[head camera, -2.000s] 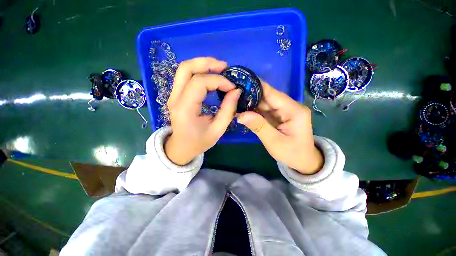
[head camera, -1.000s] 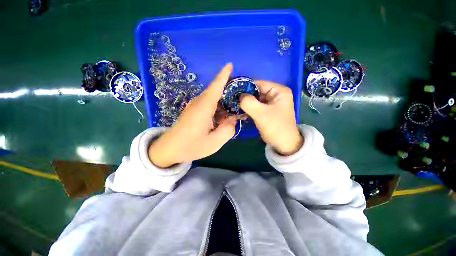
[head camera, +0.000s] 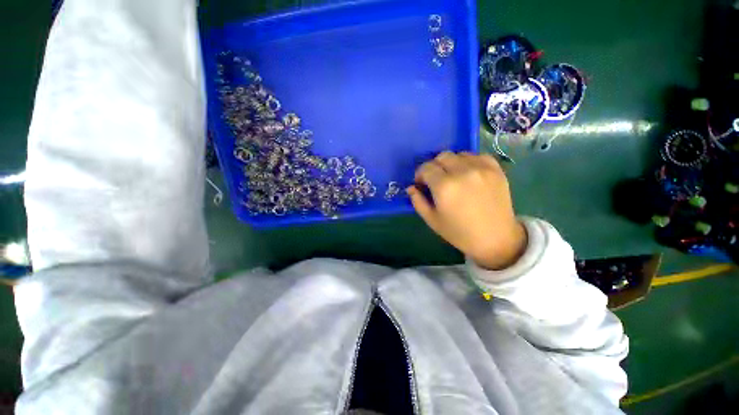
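The blue tray (head camera: 365, 89) lies in front of me. A tangled heap of small silvery springs (head camera: 279, 162) fills its left and lower left part, and a few loose springs (head camera: 442, 47) lie at its upper right. My right hand (head camera: 466, 203) is over the tray's lower right corner, fingers curled down with the fingertips close together; whether it holds something small cannot be told. My left hand is out of the picture; its sleeve (head camera: 117, 138) reaches up past the top left edge.
Several round units (head camera: 519, 105) with short wires lie right of the tray. A dark heap of assemblies (head camera: 689, 186) is at the far right. A cardboard box (head camera: 640, 284) with dark parts stands below the bench edge. A thin white wire (head camera: 214, 191) shows left of the tray.
My left arm has swung up and forward, taking the hand out of the picture. The round unit is no longer seen in my hands. My right hand has moved right and down.
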